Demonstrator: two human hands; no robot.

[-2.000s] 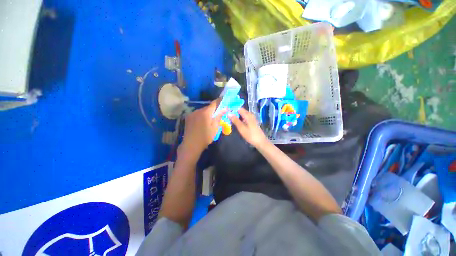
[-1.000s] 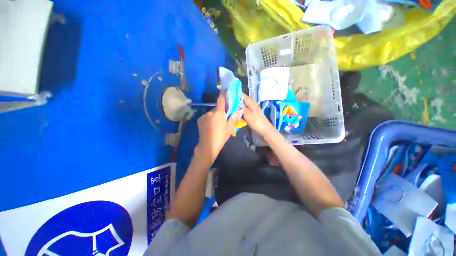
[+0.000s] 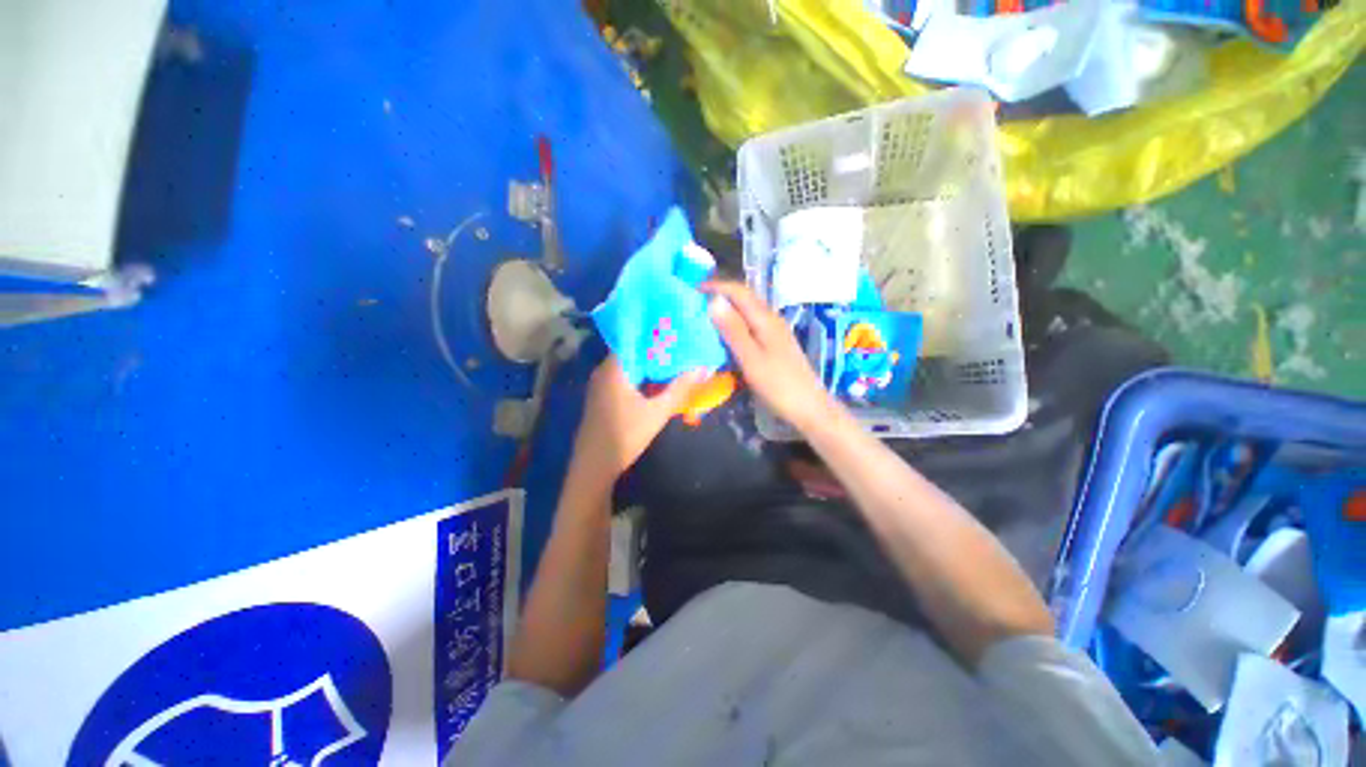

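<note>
A bright-blue sewn fabric piece (image 3: 655,304) is held between both hands, with its blue face spread open toward me, beside the filling nozzle. An orange part (image 3: 707,396) shows at its lower edge, and a small white part shows at its upper right. My left hand (image 3: 617,417) grips the piece from below. My right hand (image 3: 761,348) grips its right side. The pale cone of the nozzle (image 3: 524,310) is on the blue machine wall, just left of the piece. The thin tube is mostly hidden behind the fabric.
A white perforated basket (image 3: 989,240) holds several blue and white pieces, right of my hands. A yellow bag (image 3: 1109,168) with more pieces lies at the top right. A blue tub (image 3: 1094,525) full of pieces is at the lower right. The blue machine wall (image 3: 300,390) fills the left.
The piece was narrow and folded around the tube's end; now it is opened flat, its blue face showing, a little further left. The tube is now mostly covered. Both hands still hold the piece.
</note>
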